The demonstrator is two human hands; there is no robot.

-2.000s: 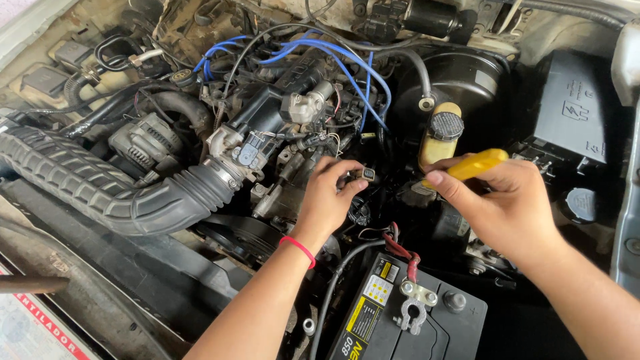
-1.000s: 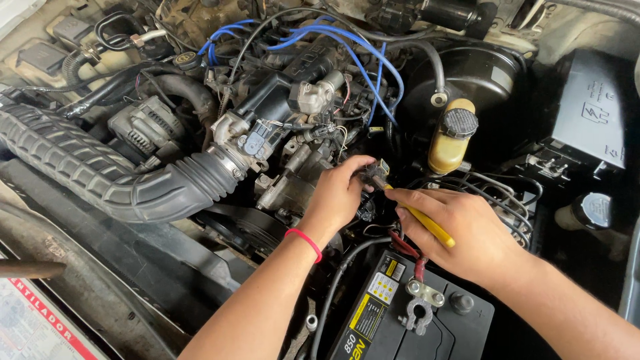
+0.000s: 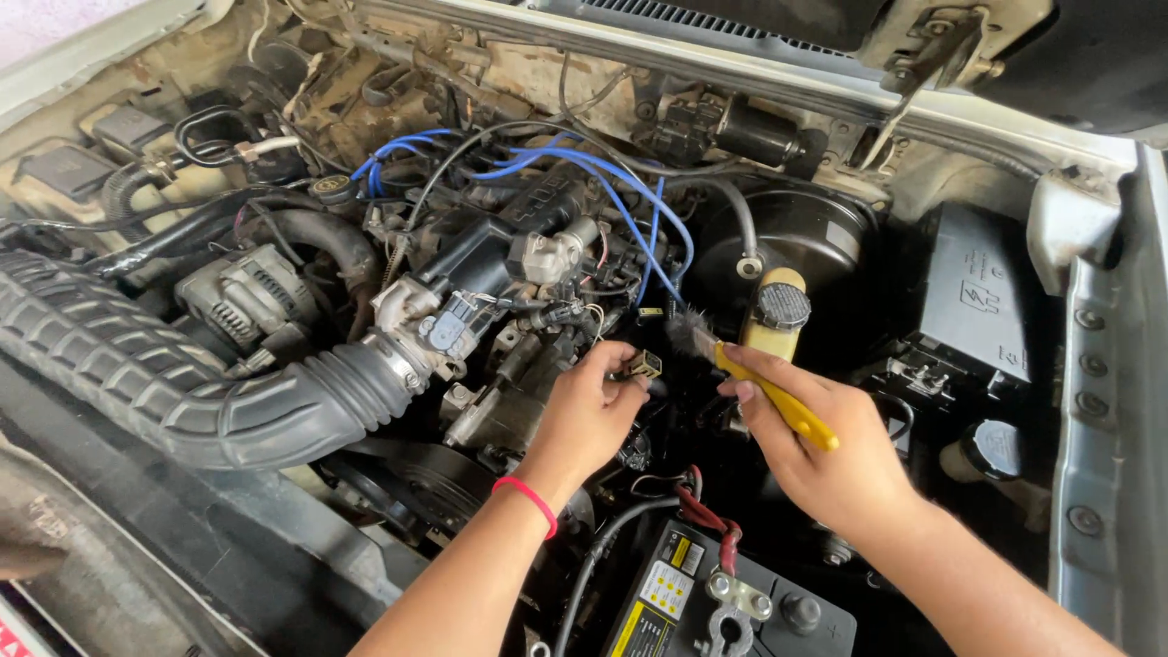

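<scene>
Above the engine bay, my left hand [image 3: 589,415] pinches an electrical connector [image 3: 646,365], its open end facing up and right. A red band circles that wrist. My right hand [image 3: 821,438] grips the yellow handle of a paintbrush [image 3: 776,397]; its dark, frayed bristles [image 3: 686,330] are up and right of the connector, apart from it. Just left of the bristles lies another small connector end [image 3: 651,312]. A brake fluid reservoir [image 3: 771,319] with a dark cap stands behind the brush.
A car battery [image 3: 776,602] with a metal terminal clamp [image 3: 730,620] sits below my hands. Blue spark plug wires [image 3: 630,196] arch behind them. A ribbed air intake hose [image 3: 228,392] runs at left, a black fuse box [image 3: 976,283] at right.
The brush was at the connector in my left hand one second ago; now it is apart from it, up and to the right. The view has shifted to show more of the rear.
</scene>
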